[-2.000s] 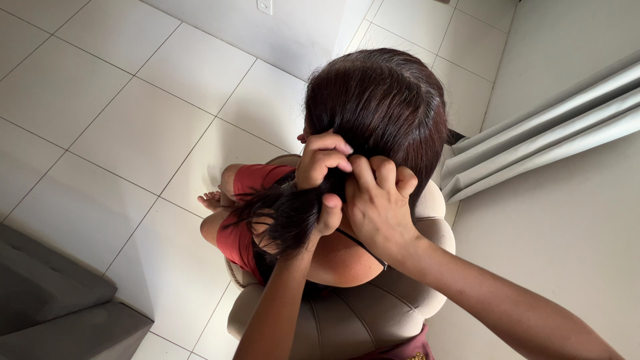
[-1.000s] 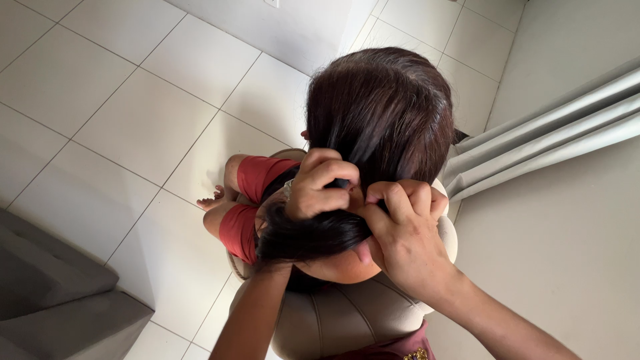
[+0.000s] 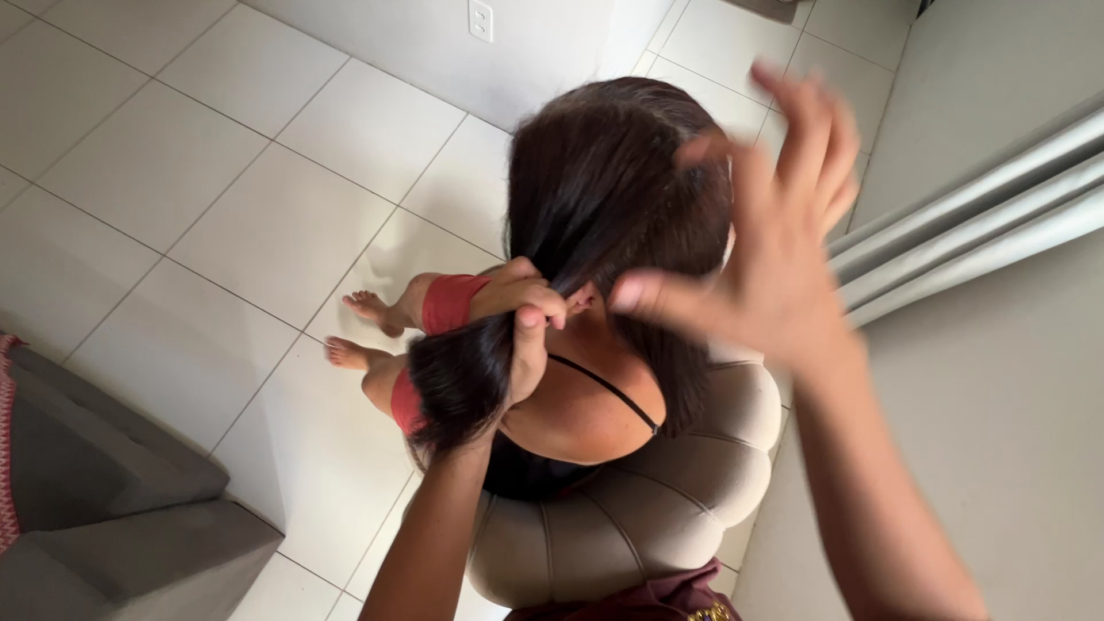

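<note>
A person sits on a padded beige chair (image 3: pixel 604 526), seen from behind and above. Dark, straight hair covers the head (image 3: pixel 612 172). My left hand (image 3: pixel 522 336) is closed around a gathered bunch of hair (image 3: pixel 461 371) at the side of the neck, with the loose ends hanging below the fist. Another section of hair (image 3: pixel 668 371) falls down the back on the right. My right hand (image 3: pixel 776 224), blurred, is raised beside the right side of the head with its fingers spread and nothing in them. An ear shows between the two sections of hair.
Pale curtain folds (image 3: pixel 975 216) reach in from the right along a light wall (image 3: pixel 983 414). A grey sofa (image 3: pixel 112 483) stands at the lower left on white floor tiles (image 3: pixel 250 233). A wall with a socket (image 3: pixel 481 21) is at the top.
My right hand has come away from the hair at the neck and moved up to the right, its fingers now spread. The hair now hangs in two separate sections.
</note>
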